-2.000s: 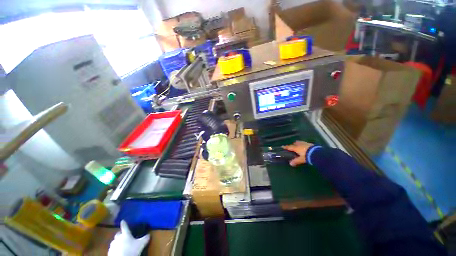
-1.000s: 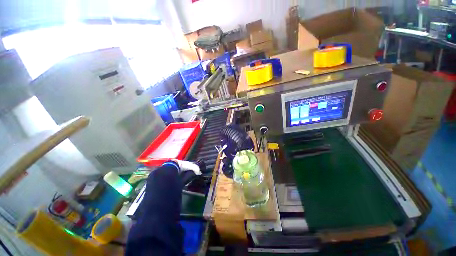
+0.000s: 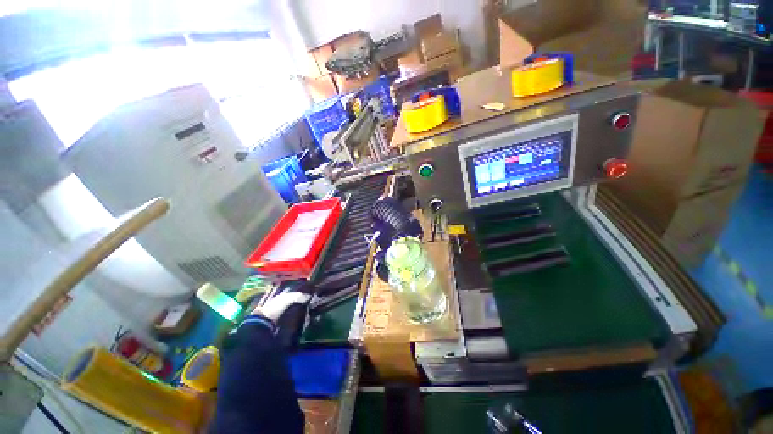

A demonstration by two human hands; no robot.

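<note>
My left hand [image 3: 283, 303], in a white glove, is at the near end of the infeed conveyor [image 3: 359, 222]. A dark bar, apparently a remote control [image 3: 293, 322], shows under its fingers, partly hidden by glove and sleeve. Dark bars lie crosswise on the infeed; the nearest [image 3: 337, 295] lies slanted. Three dark bars lie on the green outfeed belt [image 3: 559, 314] below the touchscreen, the closest [image 3: 529, 261] crosswise. A shiny film-wrapped item [image 3: 512, 419] shows at the bottom edge, cut off. My right hand is out of the picture.
A red tray [image 3: 297, 269] sits left of the infeed. A clear bottle [image 3: 417, 284] and black hose [image 3: 394, 222] stand between the lanes. The control panel [image 3: 441, 188] is behind. A blue mat [image 3: 320, 373], yellow rolls [image 3: 127, 392] and a carton [image 3: 699, 161] are around.
My right hand has left the outfeed belt and the view. My left hand moved up from the side board to the infeed, then slightly back left. Another bar shows on the outfeed belt.
</note>
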